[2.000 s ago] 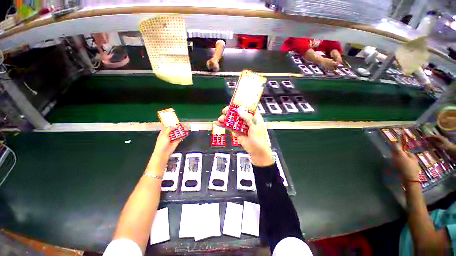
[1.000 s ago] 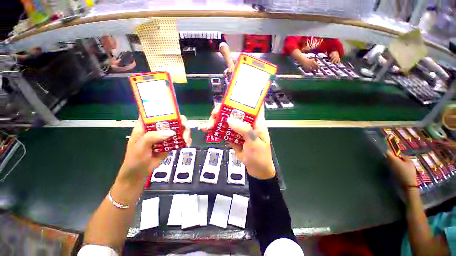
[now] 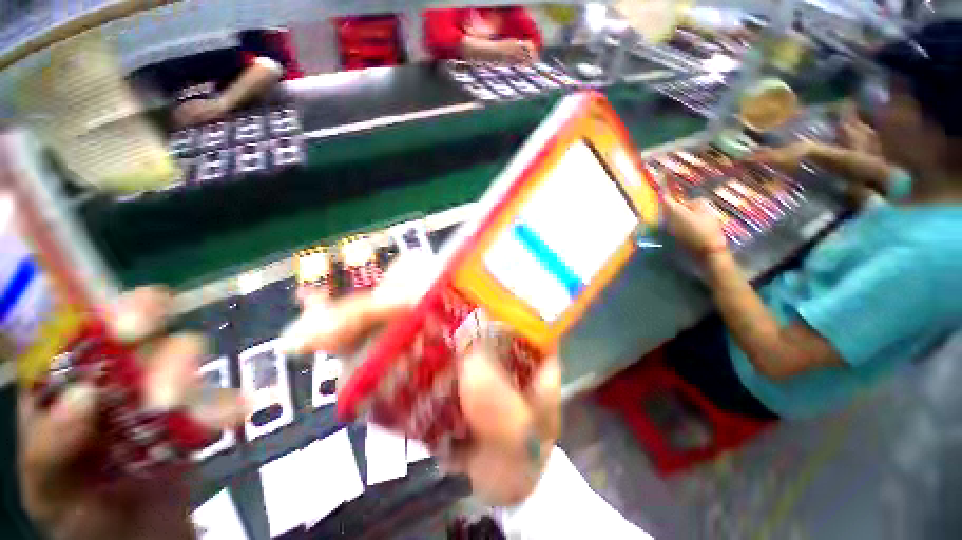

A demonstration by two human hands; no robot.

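My left hand [image 3: 63, 432], blurred at the left edge, holds a red keypad phone [image 3: 111, 406], partly cut off, its screen showing a blue band. My right hand [image 3: 496, 422] holds another red keypad phone [image 3: 559, 237] close to the camera, tilted, its yellow-orange frame around a white screen with a blue stripe. Below, phones lying back side up [image 3: 264, 388] are in the tray, partly hidden by my hands. Two red phones [image 3: 361, 262] lie front side up in its far row. White slips [image 3: 311, 480] lie at the near bench edge.
A person in a teal shirt [image 3: 876, 306] sits at right, reaching to a filled tray [image 3: 738, 195]. A red stool [image 3: 675, 422] stands below. A phone tray [image 3: 237, 148] is across the belt [image 3: 422, 174]. Workers sit opposite. A yellow sheet hangs at upper left.
The view has swung right and tilted. Both held phones appear larger and closer, and their screens now show blue bands. The neighbour in teal is now much more in view.
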